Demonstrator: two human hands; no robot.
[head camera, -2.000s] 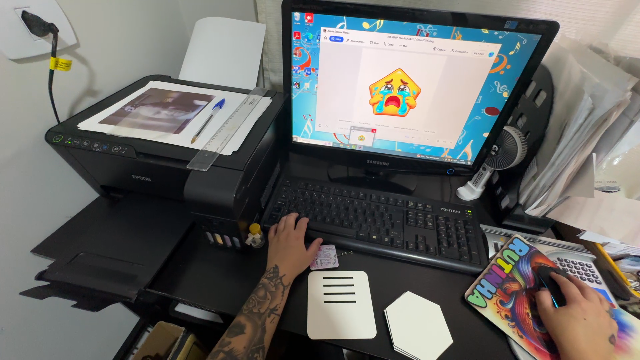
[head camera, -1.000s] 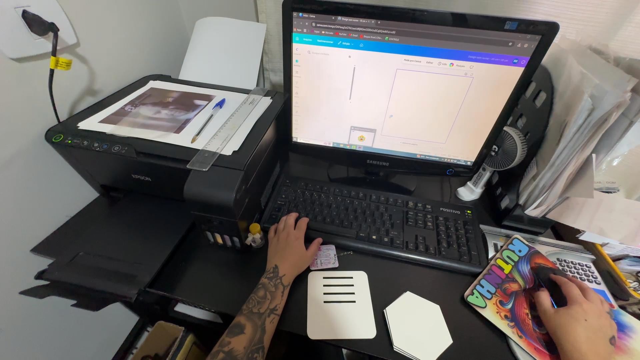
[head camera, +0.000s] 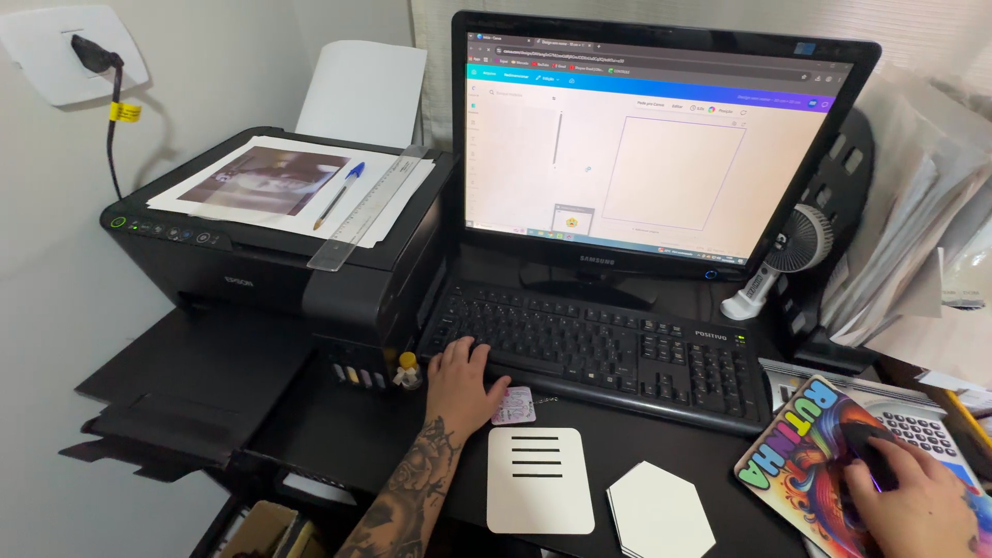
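My left hand (head camera: 461, 384) rests with its fingers spread on the lower left corner of a black keyboard (head camera: 581, 349), its thumb near a small pink printed tag (head camera: 514, 406). At the right, my right hand (head camera: 907, 484) lies over a black computer mouse (head camera: 869, 453) on a colourful mouse pad (head camera: 806, 465). A monitor (head camera: 597, 260) behind the keyboard shows a design page with a blank outlined square. Nearer the front edge lie a white rounded card with black lines (head camera: 540, 504) and a stack of white hexagonal cards (head camera: 663, 511).
A black printer (head camera: 256, 279) stands at the left, bearing a printed photo sheet (head camera: 271, 182), a blue pen (head camera: 339, 198) and a clear ruler (head camera: 368, 205). Right of the monitor are a small fan (head camera: 798, 240) and upright papers (head camera: 899, 194). A calculator (head camera: 918, 430) lies beside the mouse pad.
The screen has gone from a crying emoji picture to a design page with a blank square. Both hands have stayed in about the same places.
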